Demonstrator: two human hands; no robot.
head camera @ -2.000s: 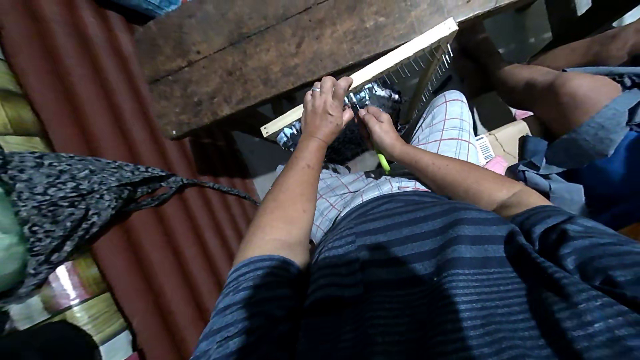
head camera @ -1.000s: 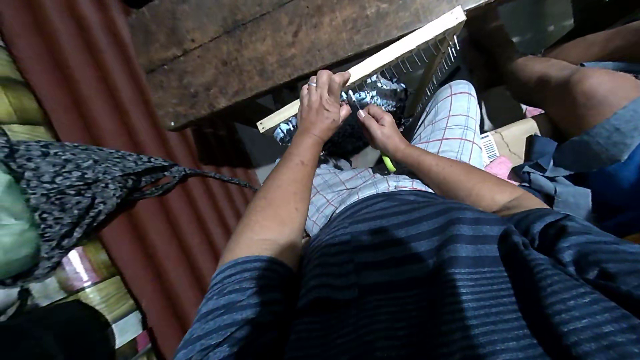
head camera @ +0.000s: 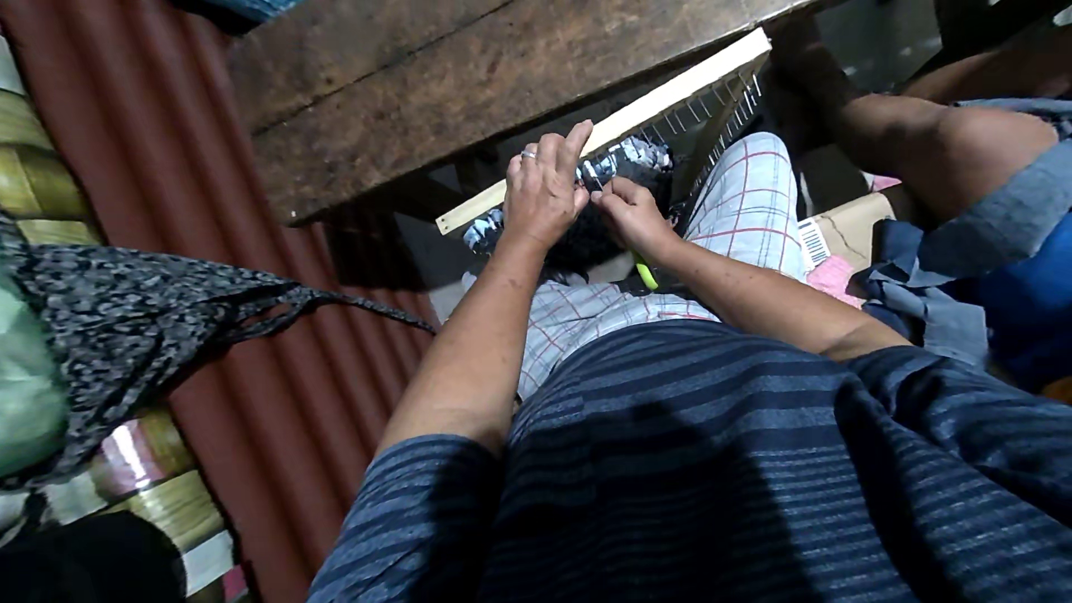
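Note:
A wooden frame [head camera: 678,90] with a row of metal nails leans against the edge of the dark wooden bench, above my lap. Patterned black, white and bluish fabric [head camera: 641,156] is gathered along its nails, and dark fluffy material hangs beneath. My left hand [head camera: 546,186] rests over the frame's bar and the fabric, a ring on one finger. Close to its thumb, my right hand [head camera: 630,209] pinches something small and thin at the fabric; what it is cannot be made out. A yellow-green handle-like piece [head camera: 646,275] shows below my right hand.
The thick wooden bench [head camera: 402,109] spans the top. Red corrugated sheeting [head camera: 251,368] lies at left, beside a patterned dark cloth [head camera: 159,327] with a strap. At right are another person's bare knee [head camera: 997,151], a cardboard piece [head camera: 846,230] and blue fabric strips [head camera: 930,293].
My right hand's fingers have shifted slightly at the fabric, and the dark thin item seen by them earlier is less visible. My left hand stays on the frame.

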